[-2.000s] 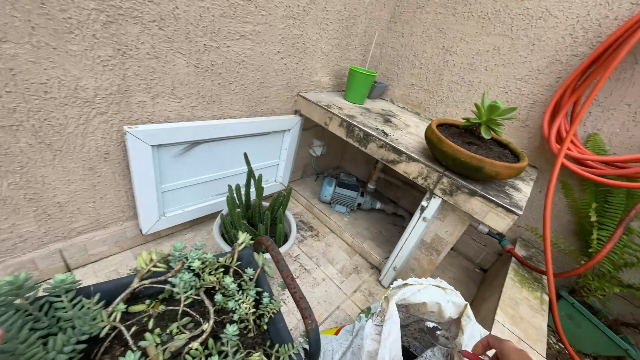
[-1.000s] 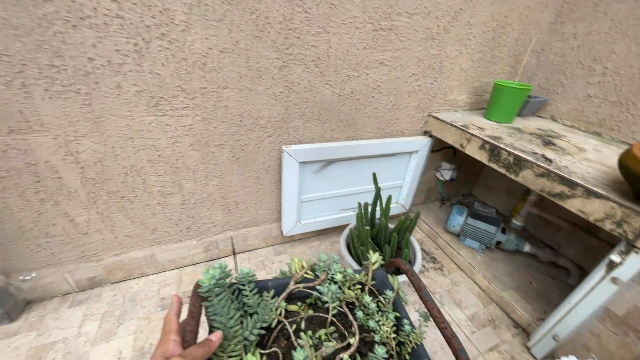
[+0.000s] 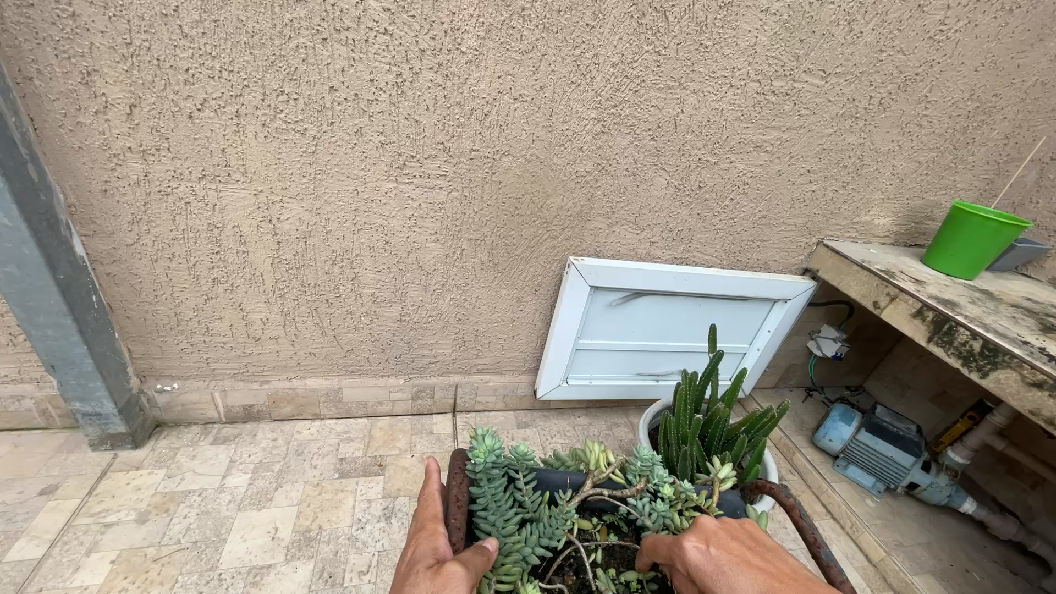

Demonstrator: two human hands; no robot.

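A dark planter [image 3: 561, 480] of trailing succulents [image 3: 518, 503] stands at the bottom centre, with rusty metal handles or frame parts at both sides. My left hand [image 3: 445, 536] is at its left side, fingers apart, thumb against the succulent leaves and palm beside the rusty bar [image 3: 456, 499]. My right hand [image 3: 718, 553] reaches over the right part of the planter, fingers bent down among the stems above the soil; whether they pinch anything is hidden. Just behind stands a columnar cactus [image 3: 701, 417] in a round white pot [image 3: 770, 474].
A white framed panel [image 3: 676, 326] leans on the textured wall [image 3: 330, 206]. At right, a stained stone shelf [image 3: 932, 301] bears a green pot [image 3: 973, 239]; under it sits a blue electric pump [image 3: 883, 445] with pipes. A grey metal post [image 3: 62, 272] stands at left on stone tiles [image 3: 256, 528].
The view has swung left. My right hand, at the white sack two seconds ago, is now over the planter. My left hand, at the planter's left side one second ago, is still there.
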